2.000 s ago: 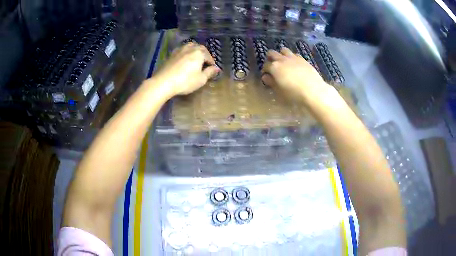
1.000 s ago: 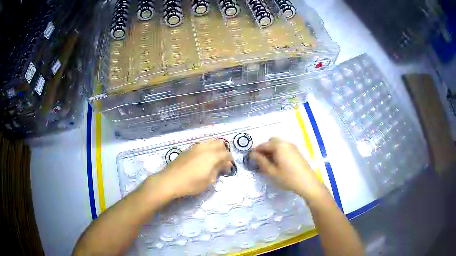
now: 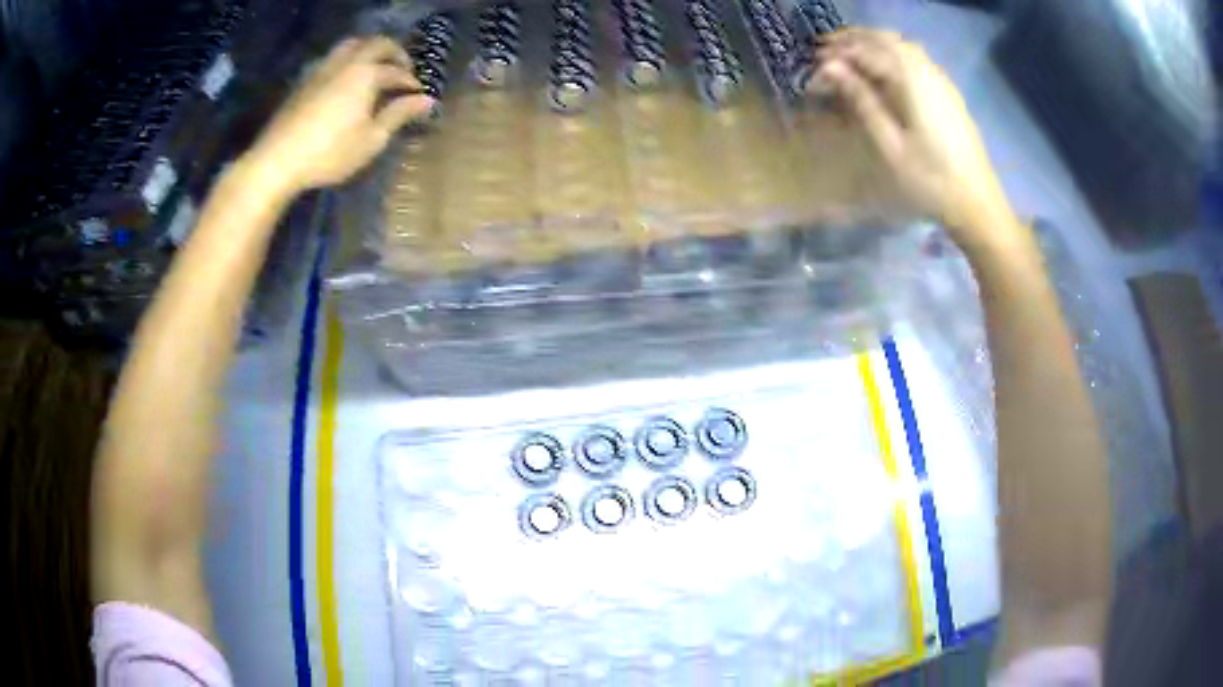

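Note:
A source tray [image 3: 523,201] lies on a stack, with dark columns of ring parts [image 3: 573,54] at its far side and brown showing in the near part. My left hand [image 3: 352,110] is at the near end of the leftmost column, fingertips close together. My right hand [image 3: 896,114] is at the rightmost columns, fingertips on or beside the parts. Whether either hand holds a part cannot be told. A clear blister tray [image 3: 590,604] lies nearer me, with two short rows of ring parts [image 3: 608,507] in its upper pockets.
Tray stacks with white labels [image 3: 158,183] stand at the left, above a brown cardboard pile [image 3: 40,497]. An empty clear tray [image 3: 1073,349] lies at the right, partly behind my right arm. A brown cardboard piece [image 3: 1180,362] is at the far right. Yellow and blue tape marks the bench.
Both hands have moved from the blister tray up to the source tray's outer columns. More ring parts now show in the blister tray, in two rows. The camera view has shifted.

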